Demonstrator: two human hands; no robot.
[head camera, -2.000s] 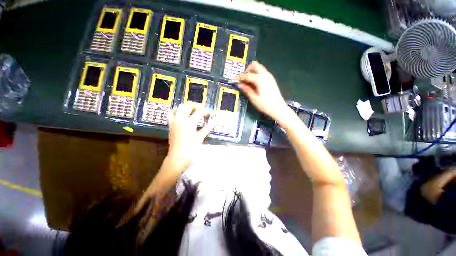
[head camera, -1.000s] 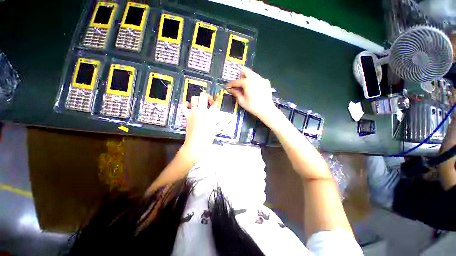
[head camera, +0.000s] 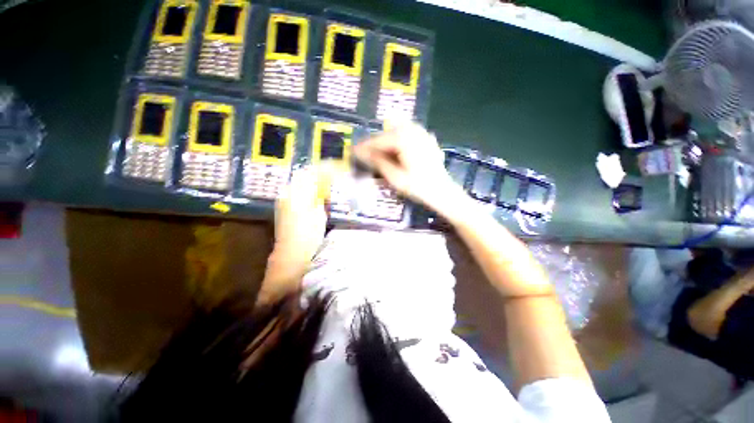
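Note:
The clear phone tray (head camera: 118, 157) lies on the dark-green bench with two rows of gold keypad phones. Most show yellow surrounds around dark screens, such as the phone (head camera: 273, 149) in the near row. My left hand (head camera: 303, 198) is at the near row's right part, blurred, near a phone with a yellow surround (head camera: 332, 140). My right hand (head camera: 405, 159) is over the tray's right end, fingertips together at a small dark piece (head camera: 361, 165) that I cannot make out. The rightmost near phone is largely covered by my right hand.
The lens tray (head camera: 496, 188) with black-framed lenses lies right of my right hand. Further right are a white crumpled piece (head camera: 610, 168), a dark square (head camera: 627, 197), a smartphone on a stand (head camera: 635, 109) and a fan (head camera: 709, 70). Cartons (head camera: 124, 289) stand below the bench edge. Another person's arm shows at right.
My left hand has moved slightly left and down from the rightmost near phones. My right hand has shifted a little right and down. The view has shifted slightly.

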